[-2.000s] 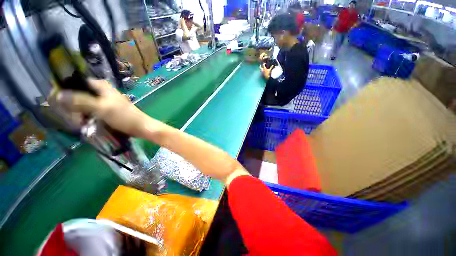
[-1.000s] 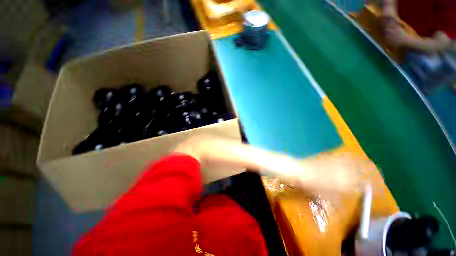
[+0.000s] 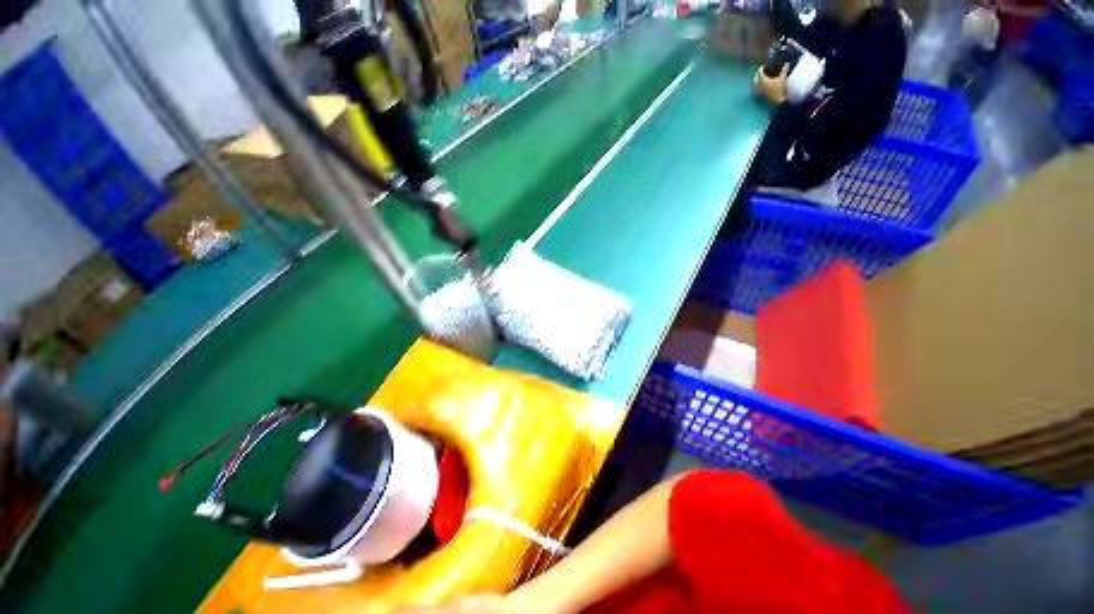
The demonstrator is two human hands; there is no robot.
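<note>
A white appliance body [image 3: 408,492] with a black housing [image 3: 340,486] fitted on its end lies tilted on the orange-wrapped fixture [image 3: 528,438]. Its red spout [image 3: 450,494] points right, into the fixture's hollow. Thin lead wires [image 3: 234,450] trail left from the housing. A white strap [image 3: 516,524] crosses the fixture's edge. My right hand [image 3: 462,606] is cut off by the bottom edge, below the appliance; its fingers are hidden. My left hand is not in view. The powered screwdriver [image 3: 390,120] hangs above the screw cup [image 3: 454,306].
A bag of screws [image 3: 558,309] lies beside the cup. A metal post [image 3: 318,162] rises at the left. The green belt [image 3: 288,360] runs alongside. Blue crates [image 3: 828,456], a red sheet [image 3: 816,348] and cardboard [image 3: 996,324] are at right. A person in black sits farther up.
The view has swung from the carton of black parts back to the fixture. My right hand, on the screwdriver two seconds ago, is now low at the bottom edge. The screwdriver hangs free.
</note>
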